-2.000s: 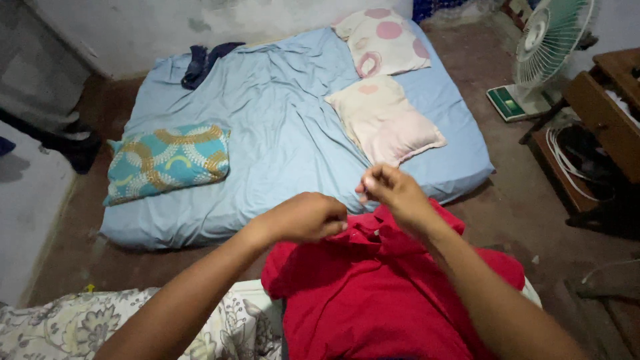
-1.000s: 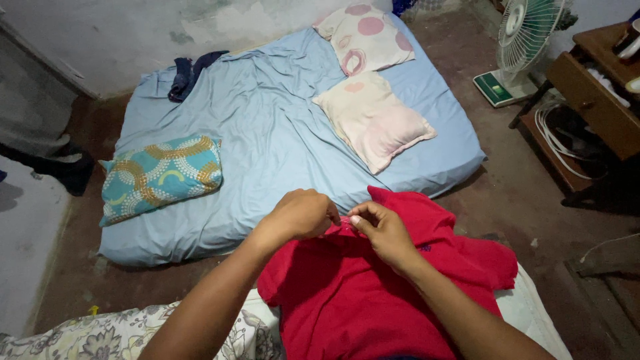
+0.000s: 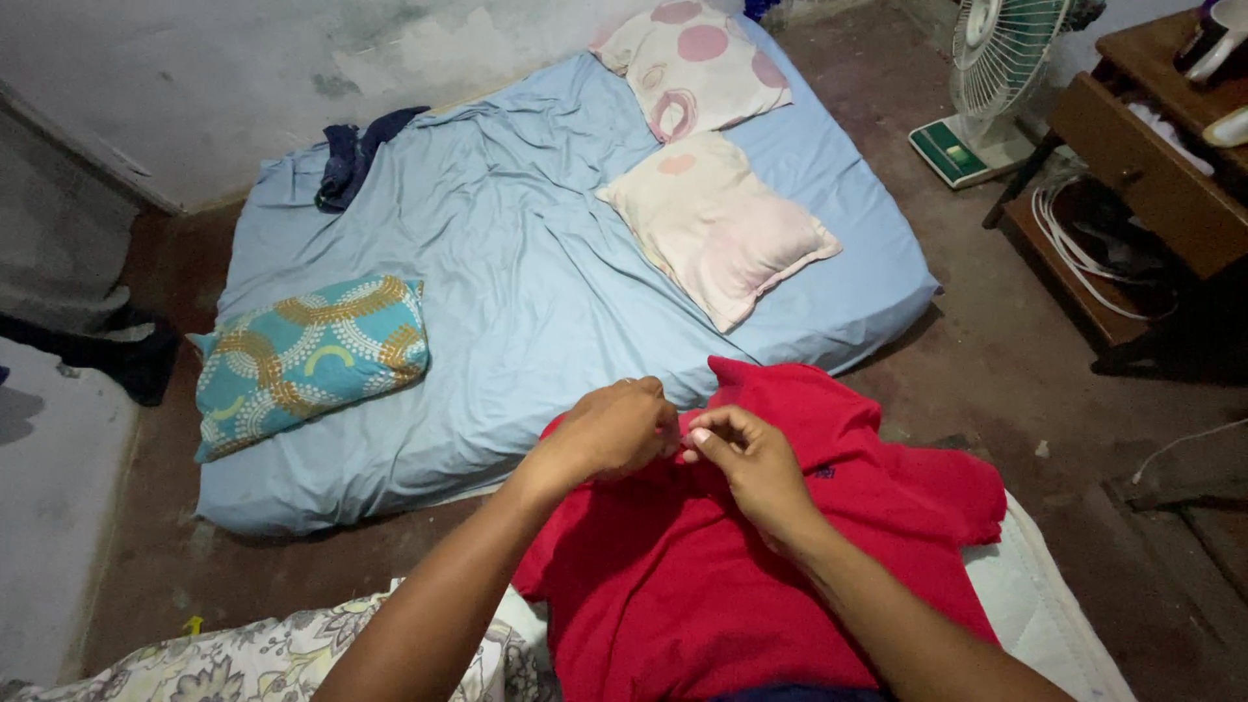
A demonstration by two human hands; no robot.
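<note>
A red short-sleeved shirt (image 3: 721, 575) lies spread over a pale quilted surface at the bottom of the view, with a small dark emblem on its chest. My left hand (image 3: 624, 429) pinches the shirt near its collar, the fingertips partly hidden behind the knuckles. Close beside it, my right hand (image 3: 746, 458) has thumb and forefinger together at the shirt's front opening. What exactly lies between the fingertips is too small to tell.
Beyond stands a low mattress with a light blue sheet (image 3: 507, 263), bearing a teal patterned pillow (image 3: 312, 361), two pale pillows (image 3: 726, 229) and dark clothing (image 3: 356, 161). A fan (image 3: 994, 88) and wooden drawer unit (image 3: 1150, 166) stand right. Floral fabric (image 3: 244, 658) lies lower left.
Two seconds ago my right hand was raised a little above the shirt; it has come down to the collar beside my left hand. Both hands have stayed there over the last second.
</note>
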